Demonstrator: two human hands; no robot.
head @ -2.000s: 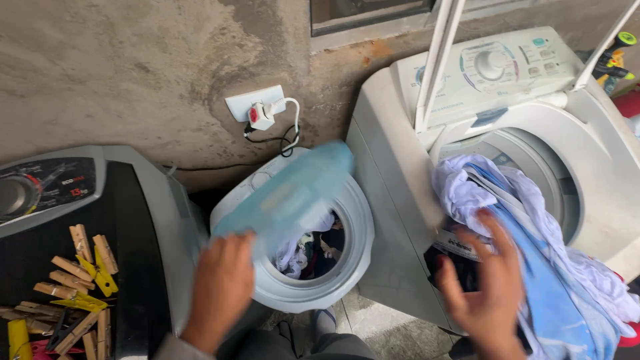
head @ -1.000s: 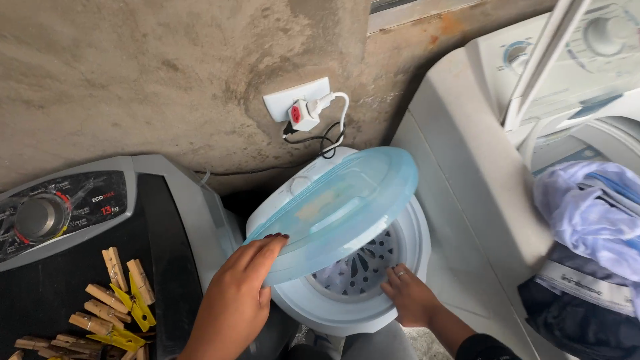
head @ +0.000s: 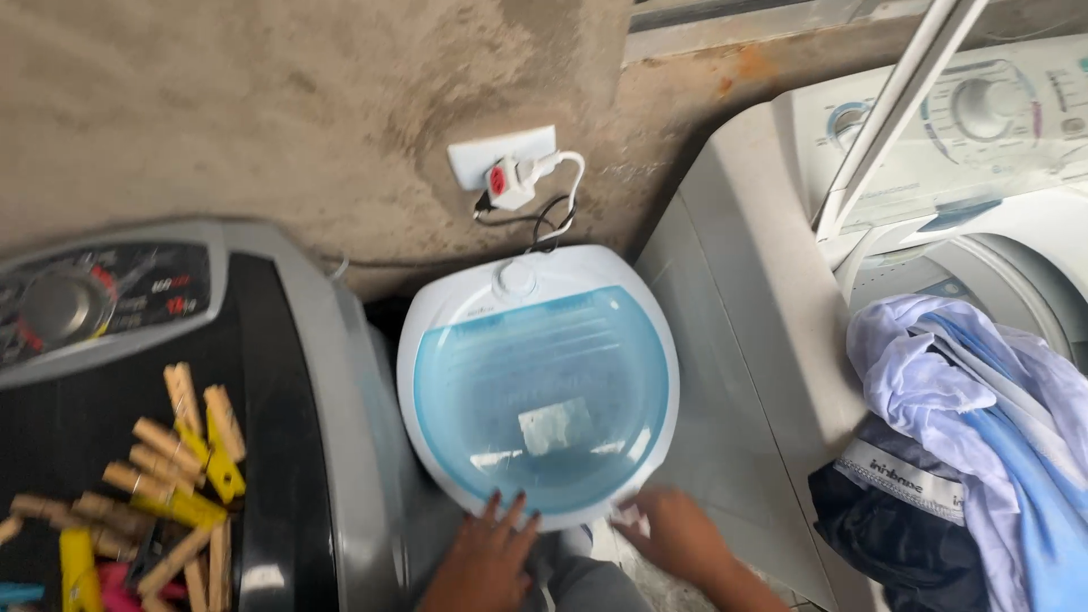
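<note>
A small white spin dryer (head: 410,340) stands in the middle, its translucent blue lid (head: 544,365) lying flat over the opening. A pale label is visible at the lid's centre. My left hand (head: 489,548) rests with spread fingertips on the lid's front edge. At the front right rim is my right hand (head: 667,531), blurred, with its fingers partly bent; whether it touches the rim is unclear. Light and blue clothes (head: 1003,425) and a dark garment with a white waistband (head: 909,484) hang over the edge of the open washing machine (head: 748,280) at the right.
At left is a grey and black washing machine (head: 297,382) with wooden clothespins (head: 161,446) and yellow clothespins (head: 223,463) on top. Behind the dryer, a plug adapter (head: 510,183) with cords sits in a wall socket (head: 544,140). My legs are just in front of the dryer.
The blue lid, held tilted over the dryer's opening by my left hand a second ago, now lies flat on it. My right hand has left the opening and is at the front right rim.
</note>
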